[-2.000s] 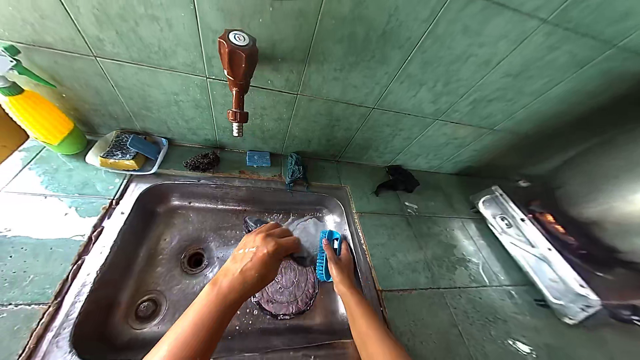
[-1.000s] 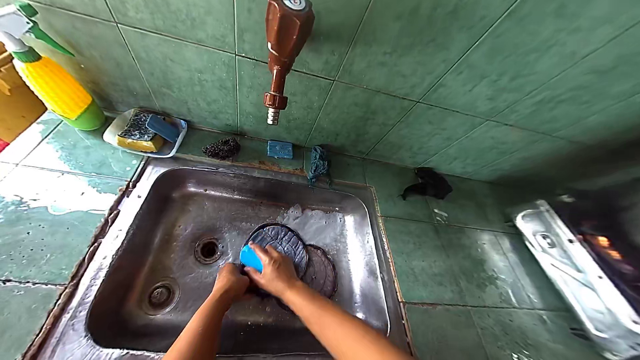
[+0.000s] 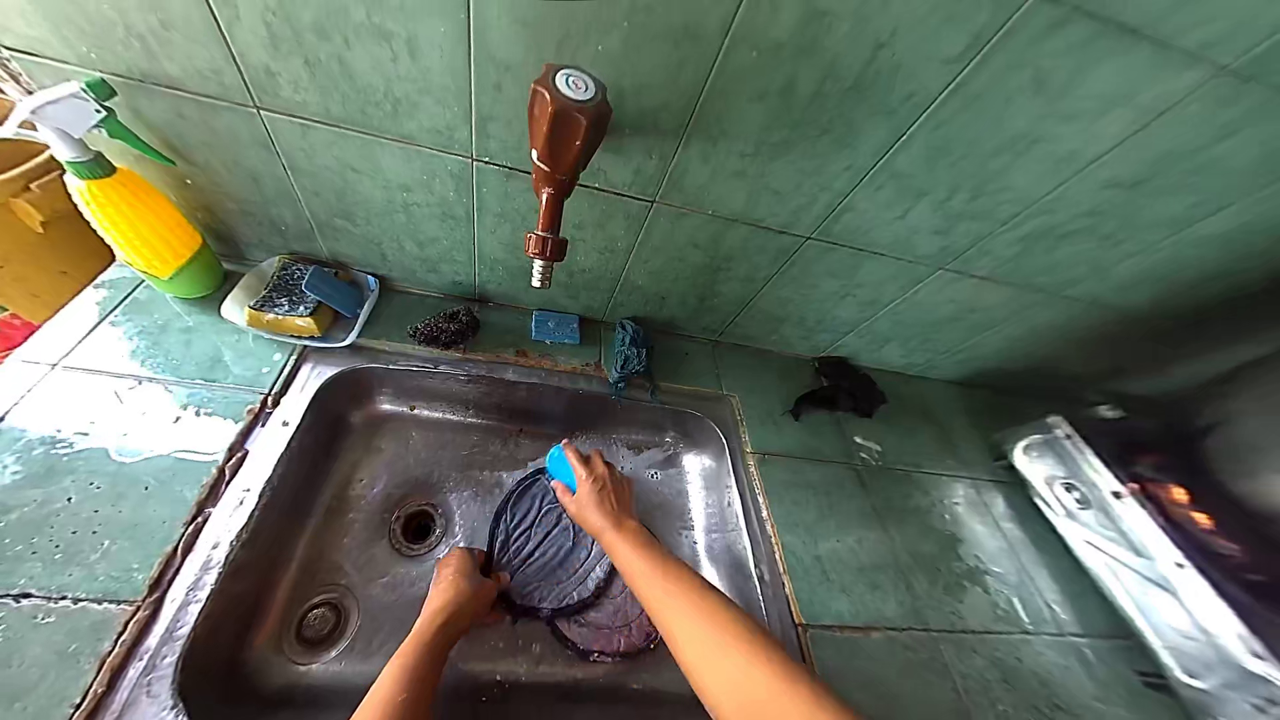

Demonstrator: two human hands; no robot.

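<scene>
In the stainless steel sink (image 3: pixel 480 420) lies a round dark grey cloth pad (image 3: pixel 550 545) with a black edge, partly on top of a purplish round cloth pad (image 3: pixel 610 620). My left hand (image 3: pixel 465 590) grips the grey pad at its lower left edge. My right hand (image 3: pixel 597 492) is closed around a blue scrubbing brush (image 3: pixel 562 468) at the pad's upper edge; its bristles are hidden. Left of the pads are a drain hole (image 3: pixel 417 528) and a second, strainer-covered drain (image 3: pixel 320 622).
A brown tap (image 3: pixel 560 150) juts out above the sink. Behind the rim sit a dish of sponges (image 3: pixel 290 310), a dark scourer (image 3: pixel 444 327), a blue bar (image 3: pixel 555 327), a blue-green mesh (image 3: pixel 630 352) and a black cloth (image 3: pixel 838 390). A lit gas stove (image 3: pixel 1110 530) stands right, a spray bottle (image 3: pixel 140 220) left.
My right hand, with the blue brush, has moved up and right to the grey pad's upper edge. Two seconds ago the brush was right of the pads. The view has shifted.
</scene>
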